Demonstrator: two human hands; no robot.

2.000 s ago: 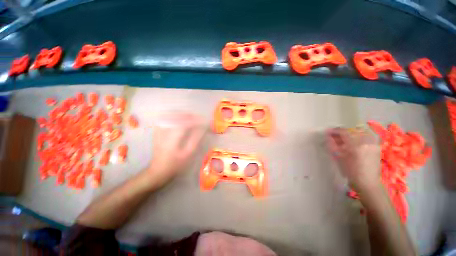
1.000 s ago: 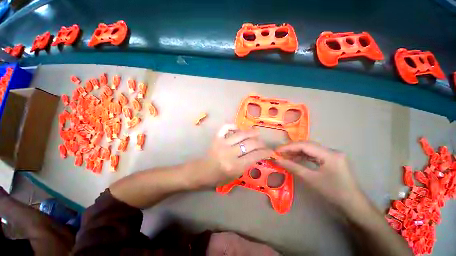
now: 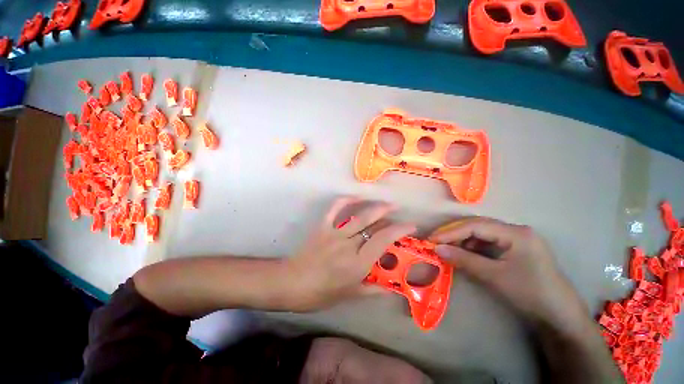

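Observation:
A glossy orange controller shell (image 3: 426,271) lies on the bench close in front of me. My left hand (image 3: 341,251), with a ring, covers and holds its left part. My right hand (image 3: 487,251) has its fingertips at the shell's upper right edge; a bit of yellow shows under the fingers, and whether they pinch a small part is hidden. A second shell (image 3: 425,154) lies just beyond, untouched. A small pale orange piece (image 3: 295,154) lies to its left.
Small orange clips (image 3: 120,161) are spread at the left, orange inserts (image 3: 649,300) piled at the right. A cardboard box (image 3: 34,172) stands at the left edge. The dark green conveyor (image 3: 247,19) carries spaced shells along the far side.
From spread apart, both hands came together on the nearer shell and remain there. The small pale piece appeared on the bench. The view has shifted, and conveyor shells show at different places.

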